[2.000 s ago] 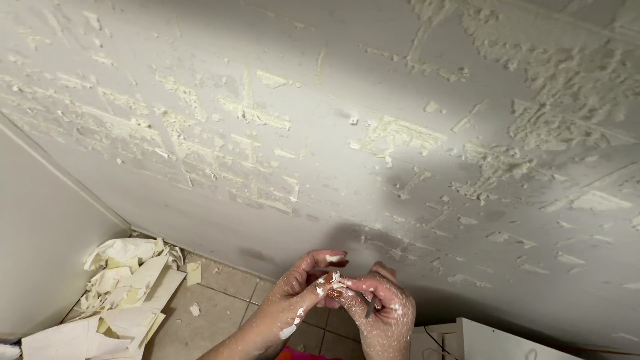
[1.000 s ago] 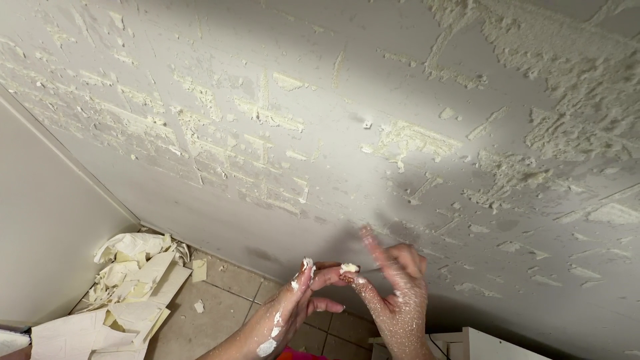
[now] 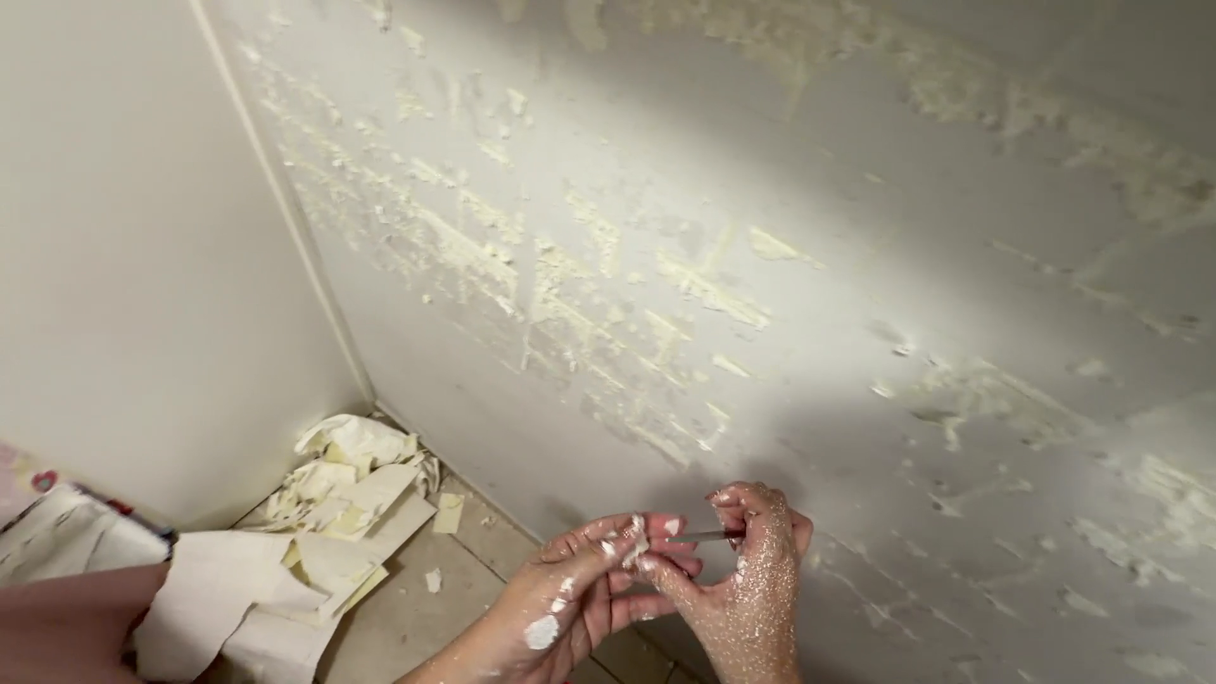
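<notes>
In front of a wall [image 3: 589, 437] with ragged patches of pale yellowish residue, my two hands meet at the lower middle. My left hand [image 3: 579, 589], smeared with white paste, has its fingertips together with a white clump between them. My right hand [image 3: 750, 560], speckled with white, grips a thin, dark, flat tool [image 3: 705, 537], perhaps a scraper or blade, whose end points at the left fingertips. Most of the tool is hidden in the right fingers. The right thumb lies close to the left fingers; whether they touch is unclear.
Torn sheets of paper [image 3: 361, 513] are piled on the tiled floor [image 3: 475, 560] in the corner at the lower left. A plain panel or wall [image 3: 161, 256] rises at the left. A pinkish cloth [image 3: 76, 617] and a white fabric item [image 3: 81, 537] lie at the lower left edge.
My hands, apart at the fingers one second ago, have come together. The thin tool now shows clearly in my right hand. The view has swung left.
</notes>
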